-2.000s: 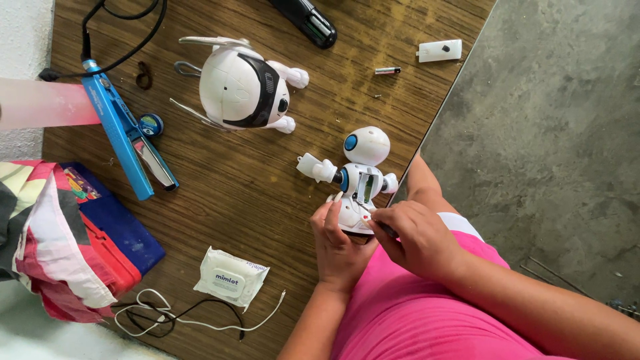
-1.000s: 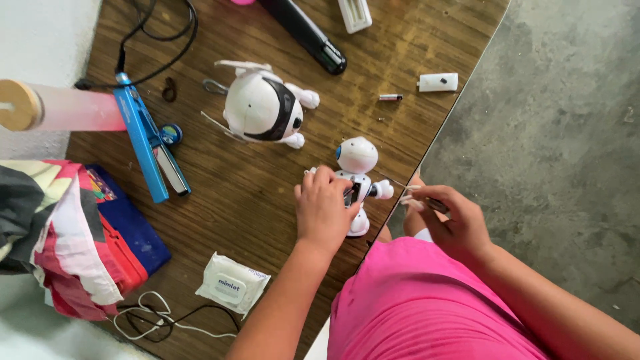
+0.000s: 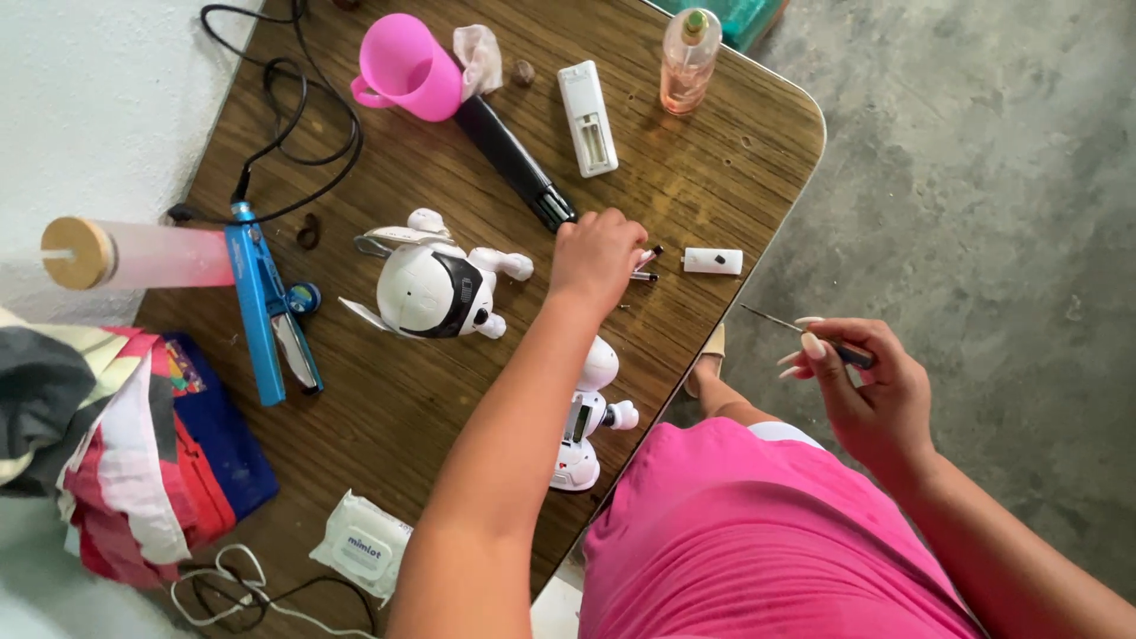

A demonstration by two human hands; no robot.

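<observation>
My left hand (image 3: 596, 257) is at the small batteries (image 3: 646, 277) on the wooden table, its fingertips over them; whether it grips one is hidden. My right hand (image 3: 874, 390) holds a thin screwdriver (image 3: 848, 353) beyond the table edge, its tip toward the table. Partly behind my left forearm lies a white toy robot (image 3: 579, 422) with an exposed battery bay. A white battery cover (image 3: 713, 261) lies right of the batteries, and a tiny screw (image 3: 625, 307) below them. Above my left hand are a black device (image 3: 510, 160) with an uncovered compartment and a white remote (image 3: 587, 120) with an empty battery bay.
Left of my forearm stands a white robot dog (image 3: 435, 291). Farther out are a pink mug (image 3: 408, 69), a spray bottle (image 3: 690, 62), a blue hair straightener (image 3: 266, 311), a pink tumbler (image 3: 160, 253), a wipes pack (image 3: 362, 543), cloth (image 3: 133, 444) and cables (image 3: 306, 115).
My left hand has left the toy robot and moved up the table to the batteries. My right hand, first at the robot with the screwdriver, is now off the table edge. The view has shifted.
</observation>
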